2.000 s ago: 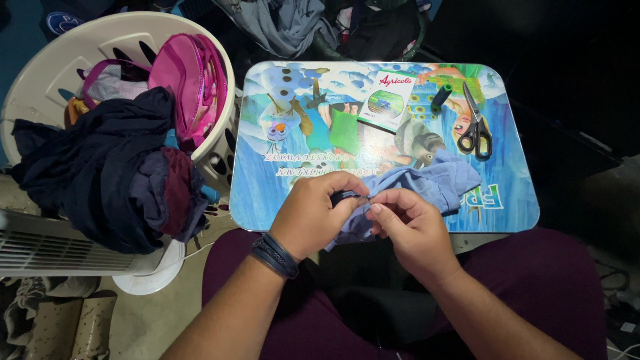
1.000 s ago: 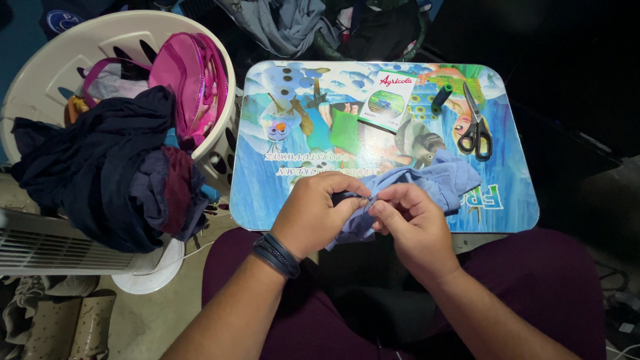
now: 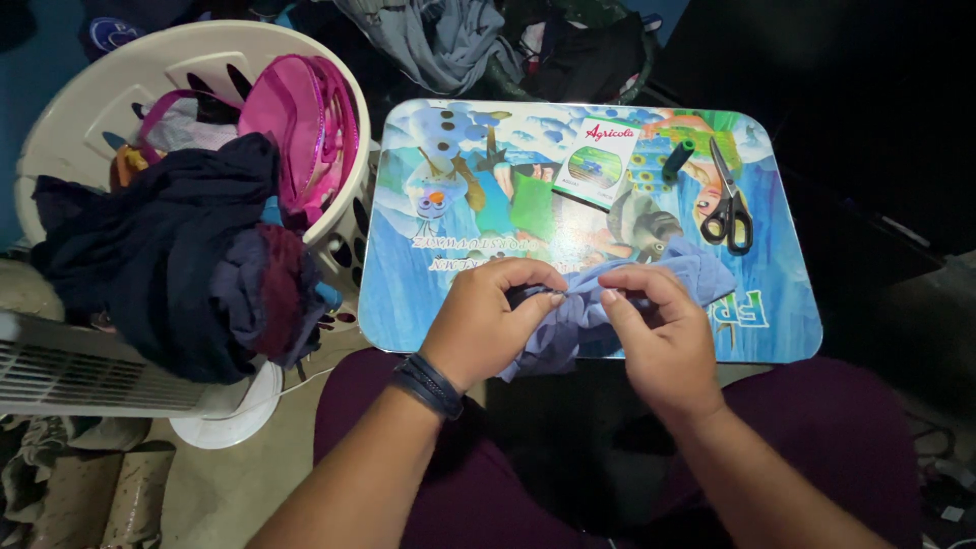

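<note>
A crumpled blue cloth (image 3: 553,339) lies over the near edge of a printed lap table (image 3: 396,282). My left hand (image 3: 496,316) pinches a gathered bit of it between thumb and fingertips. My right hand (image 3: 663,328) is just to the right over the same cloth, thumb and forefinger tips together; whether a needle or thread is between them is too small to tell. On the table top, a needle packet (image 3: 597,164) with printed writing, a dark green thread spool (image 3: 678,160) and black-handled scissors (image 3: 730,210), blades together, lie beyond the cloth.
At the left stands a cream plastic laundry basket (image 3: 53,114) with dark clothes (image 3: 168,221) hanging over its rim and a pink bag (image 3: 286,130) inside. A white tower fan (image 3: 99,366) lies below it. More clothes (image 3: 435,38) are piled behind the table.
My right hand has moved a little to the right, away from my left hand, and a gap now shows between their fingertips. My left hand keeps its pinch on the cloth.
</note>
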